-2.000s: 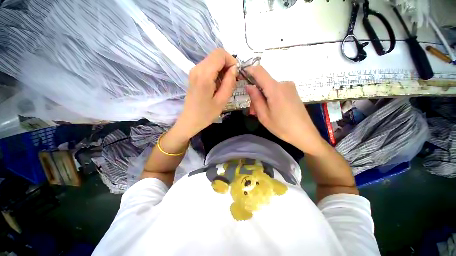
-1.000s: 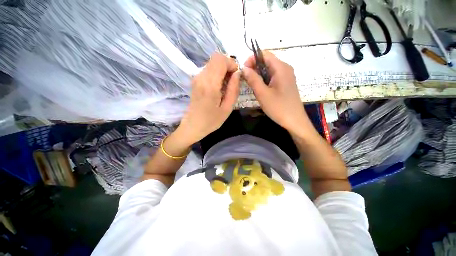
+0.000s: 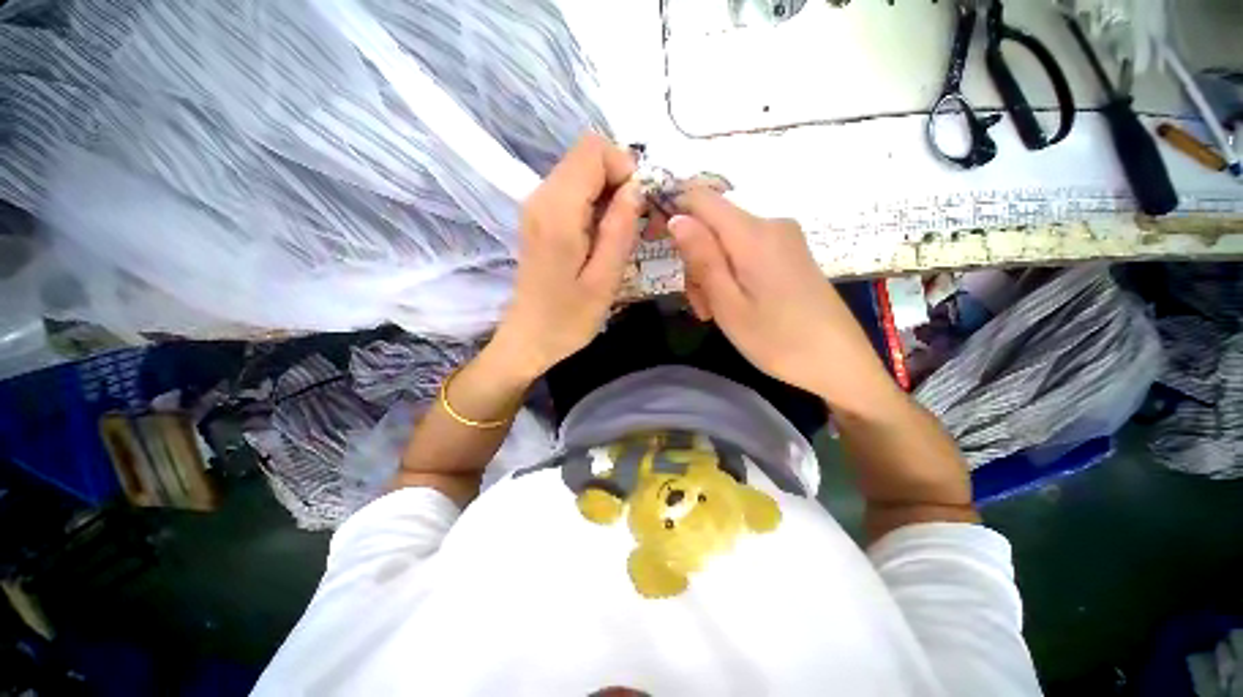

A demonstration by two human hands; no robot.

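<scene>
My left hand [image 3: 566, 252] pinches a small whitish end of fabric [image 3: 652, 177] between thumb and fingertips above the table's front edge. My right hand [image 3: 750, 272] meets it there, with its fingers curled around the thread snips [image 3: 663, 200], which are mostly hidden; the tips lie at the small fabric end. The striped garment piece [image 3: 273, 150] with its sheer overlay lies spread on the table to the left, with a long white strip [image 3: 436, 102] running across it towards my left hand.
Black-handled scissors [image 3: 1031, 95], a black-handled screwdriver [image 3: 1142, 161] and an orange-brown stick [image 3: 1191, 146] lie at the right on the white table [image 3: 872, 164]. Below are striped pieces [image 3: 1043, 361] in a blue crate [image 3: 1043, 470], a red-edged tray [image 3: 893, 334] and a wooden block [image 3: 160, 460].
The snips pointed up and away from the fabric in my right hand a second ago. Now they are turned down and in at the fabric end, and both hands are close together.
</scene>
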